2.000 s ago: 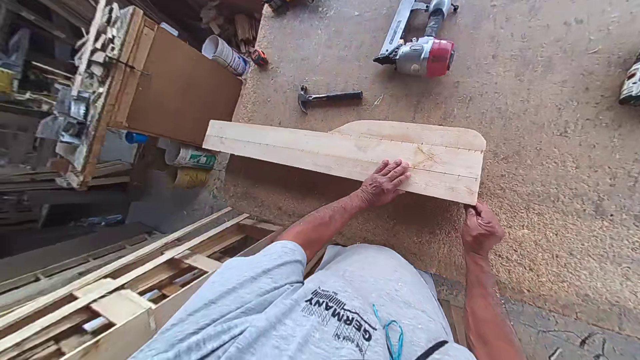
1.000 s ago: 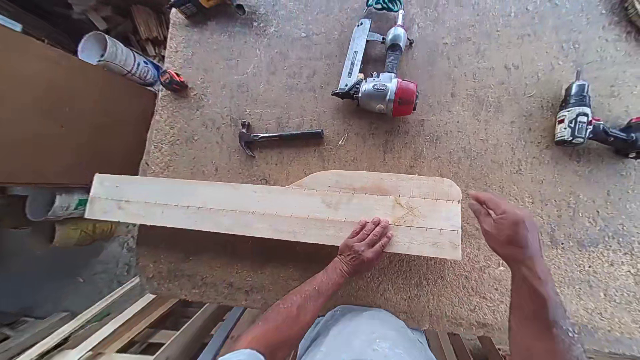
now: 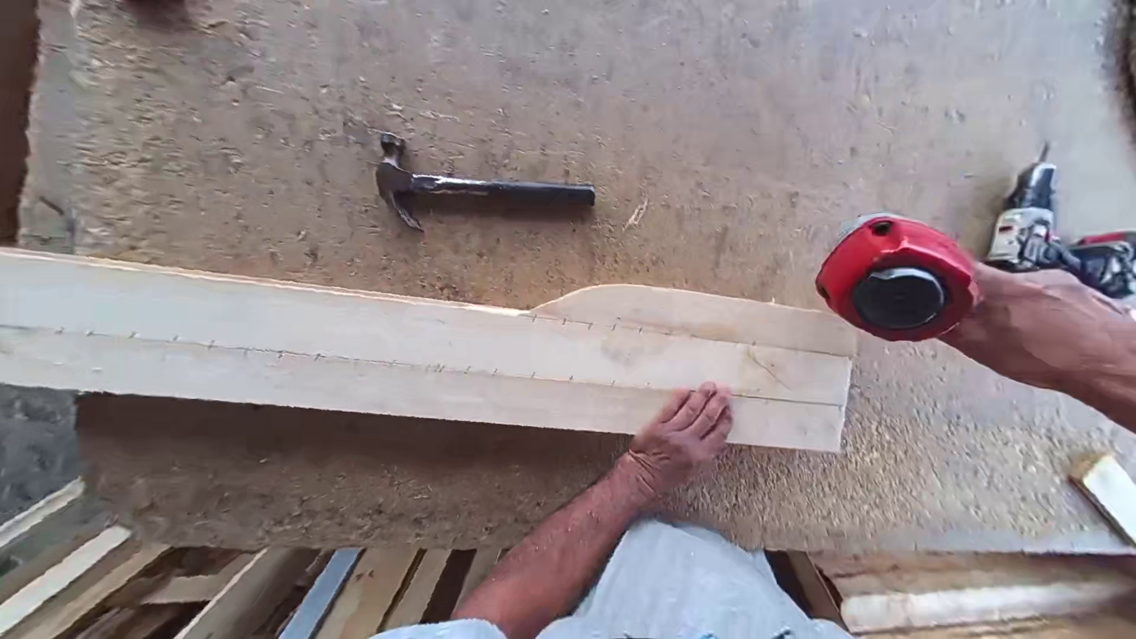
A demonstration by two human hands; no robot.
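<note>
A long wooden panel of joined boards (image 3: 426,359), with a curved piece along its far right edge and rows of staples across the seams, lies on the worktable. My left hand (image 3: 683,435) rests on its near edge toward the right end, fingers flat on the wood. My right hand (image 3: 1021,319) holds the pneumatic stapler (image 3: 896,280) up above the panel's right end; its red, round-capped head faces the camera and hides most of the tool and the fingers. Beyond the panel lies a claw hammer (image 3: 488,188) with a dark handle.
A cordless drill (image 3: 1029,222) lies at the right, partly behind my right hand. A short wood offcut (image 3: 1109,497) sits at the table's near right corner. Sawdust covers parts of the worktable (image 3: 710,106). Wooden slats (image 3: 62,577) lie below its near edge.
The stapler, lying beyond the panel before, is now raised in my right hand, which was empty one second ago. My left hand stays on the panel. The view has moved closer.
</note>
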